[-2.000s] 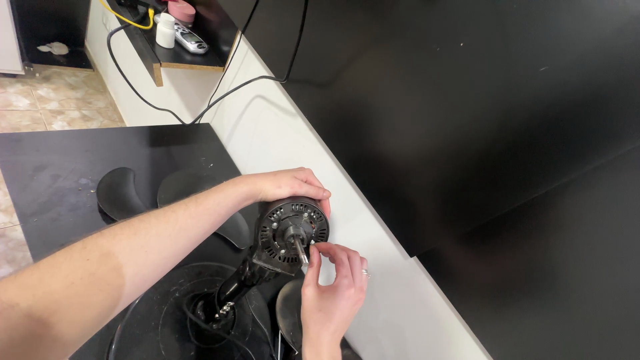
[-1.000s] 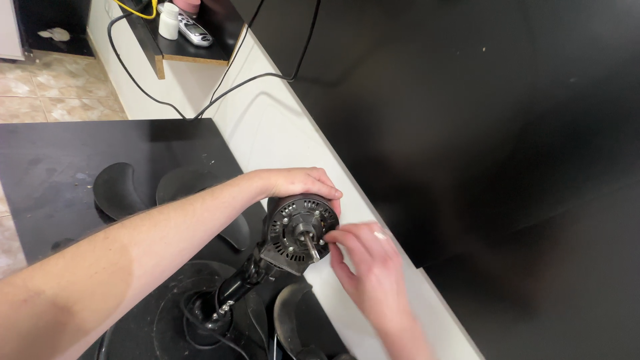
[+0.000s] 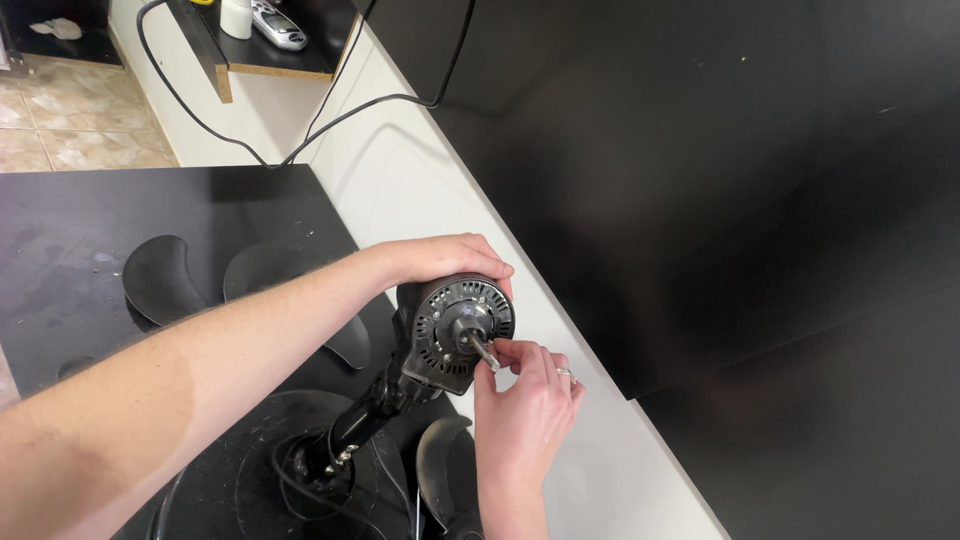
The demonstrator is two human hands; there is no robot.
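A black fan motor housing (image 3: 450, 330) with slotted vents sits tilted on top of a black fan stand (image 3: 360, 424). My left hand (image 3: 457, 259) grips the housing from behind and above, fingers wrapped over its rim. From the housing's center sticks a metal motor shaft (image 3: 484, 351). My right hand (image 3: 529, 390), with a ring on one finger, has thumb and index finger beside the shaft at the housing's front; whether a small part is pinched there I cannot tell. Below, the stand's round base (image 3: 251, 450) rests on the black tabletop, a cord looped around the pole.
Black fan blades (image 3: 161, 277) lie on the black table (image 3: 247, 195) to the left, partly under my left forearm. Another blade (image 3: 442, 469) is right of the base. A black cable (image 3: 382, 100) hangs by the white wall. A shelf holds a white bottle (image 3: 236, 19) and a silver handset (image 3: 277, 26).
My right hand was farther to the right of the shaft one second ago and is now below and closer to it. My left hand has kept its hold on the housing.
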